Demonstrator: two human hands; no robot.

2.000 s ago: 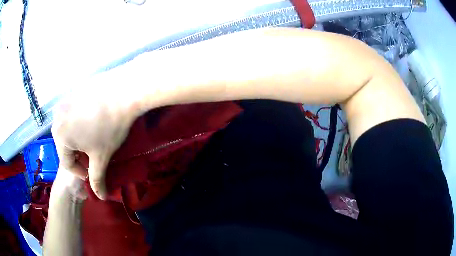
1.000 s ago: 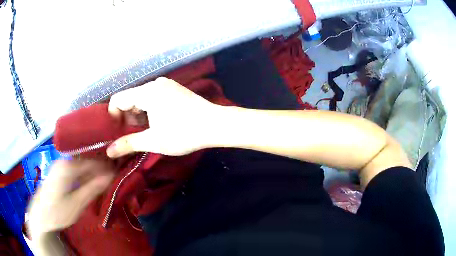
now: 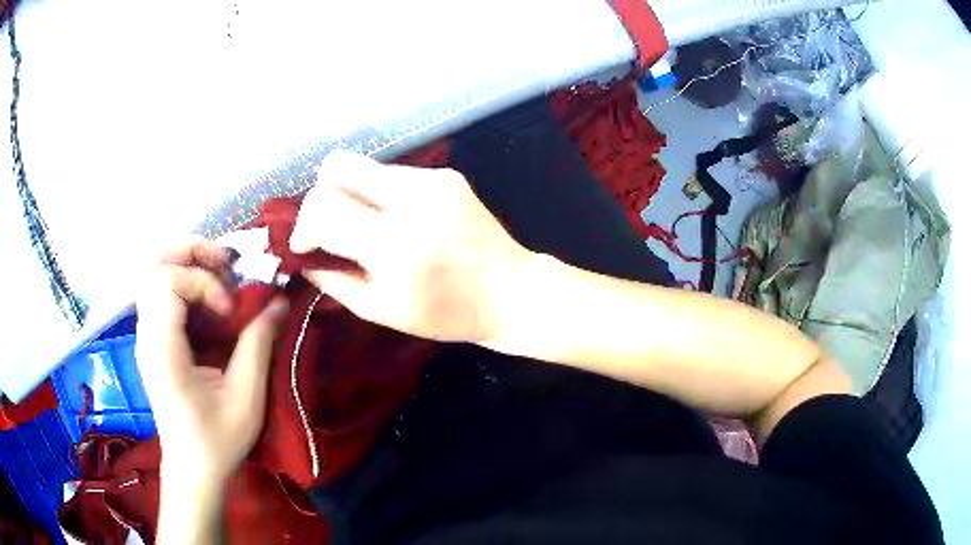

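Note:
A dark red garment piece point(image 3: 362, 373) lies over my lap, below the table's front edge. A metal-toothed zipper point(image 3: 296, 383) hangs down its front in a curve. My left hand point(image 3: 218, 341) pinches the top of the red cloth from the left. My right hand point(image 3: 410, 250) pinches it from the right, its fingertips close to the left ones. A small white patch point(image 3: 256, 256) shows between the hands at the cloth's top. What exactly lies under the fingertips is hidden.
The white table point(image 3: 319, 75) has a ruler-marked edge. A red strip point(image 3: 642, 32) hangs over that edge. A dark patterned strip point(image 3: 32, 202) lies at the left. A blue crate point(image 3: 112, 383) holds red pieces at lower left. Red scraps point(image 3: 618, 144) and greenish-grey cloth point(image 3: 857, 261) lie at right.
My left hand has come up from the lower left and taken hold of the cloth. My right hand has moved slightly right. The folded red edge has turned, and the white patch now shows.

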